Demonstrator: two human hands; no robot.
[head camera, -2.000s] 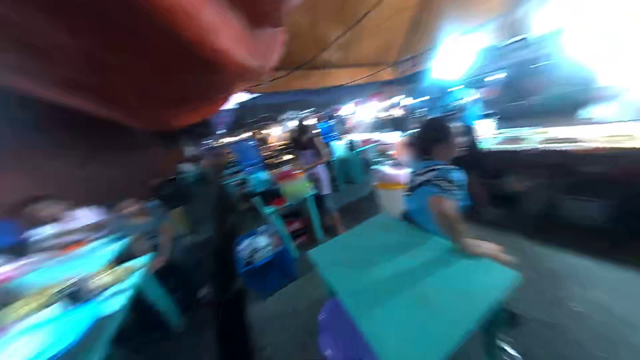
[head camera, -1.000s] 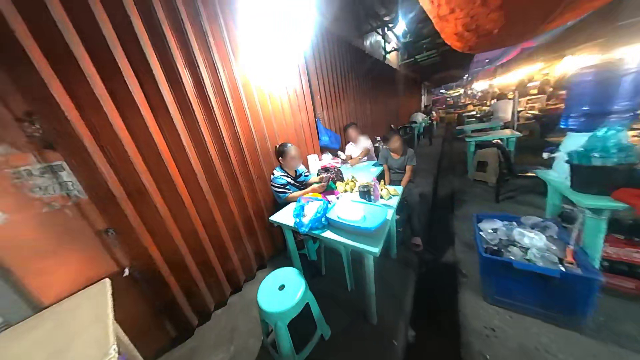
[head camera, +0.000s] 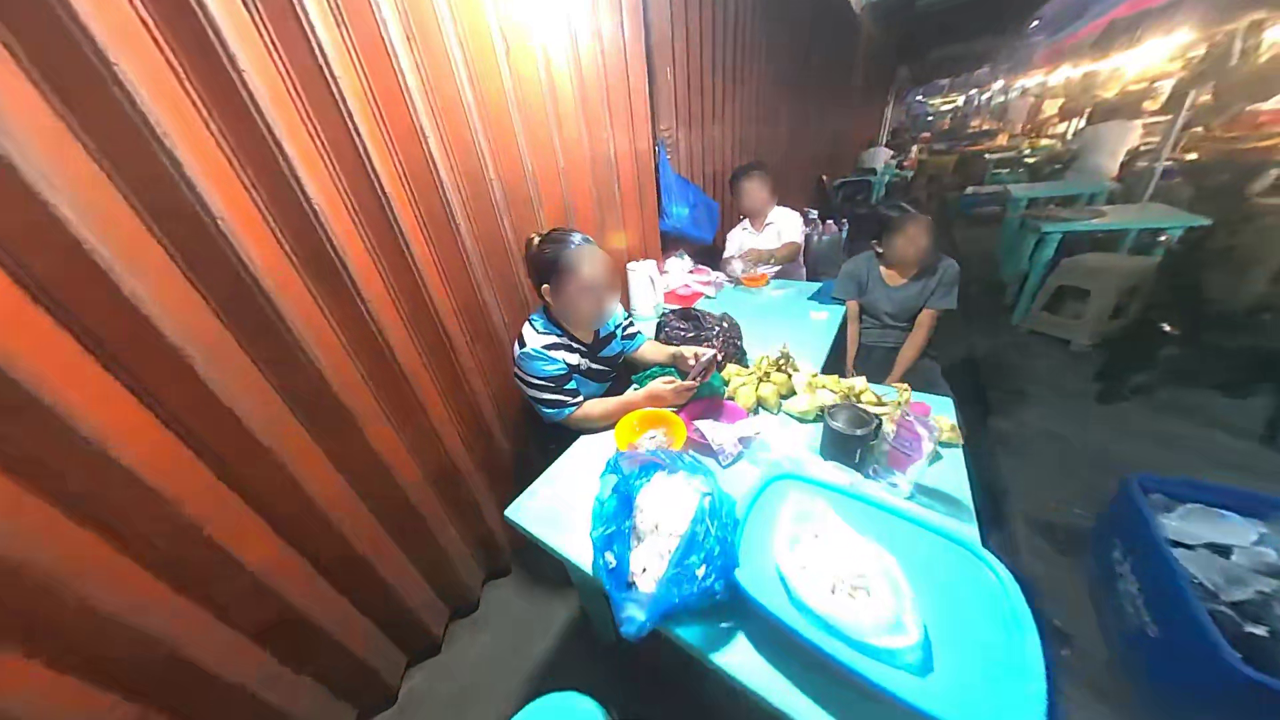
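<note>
Neither my left hand nor my right hand shows in the head view. Closest to me stands a turquoise table (head camera: 545, 505). On its near part lie a blue plastic bag (head camera: 618, 510) with pale contents and a turquoise tray (head camera: 985, 640) holding a pale, whitish mass. Behind them are a yellow bowl (head camera: 640, 428), a pink bowl (head camera: 712, 408), a dark cup (head camera: 848, 436), a clear container (head camera: 903, 450) and a row of green wrapped bundles (head camera: 785, 385). A seated person in a striped shirt (head camera: 570, 365) holds a phone (head camera: 702, 367) over the table's left side.
An orange corrugated metal wall (head camera: 300, 300) runs along the left. Two more people, in a white shirt (head camera: 768, 240) and a grey shirt (head camera: 895, 300), sit farther back. A blue bin (head camera: 1130, 590) of plastic waste stands at right, a turquoise stool (head camera: 560, 706) at the bottom edge.
The view has swung left and come closer to the table with the seated people. The stool, seen whole a second ago, now shows only its top at the bottom edge.
</note>
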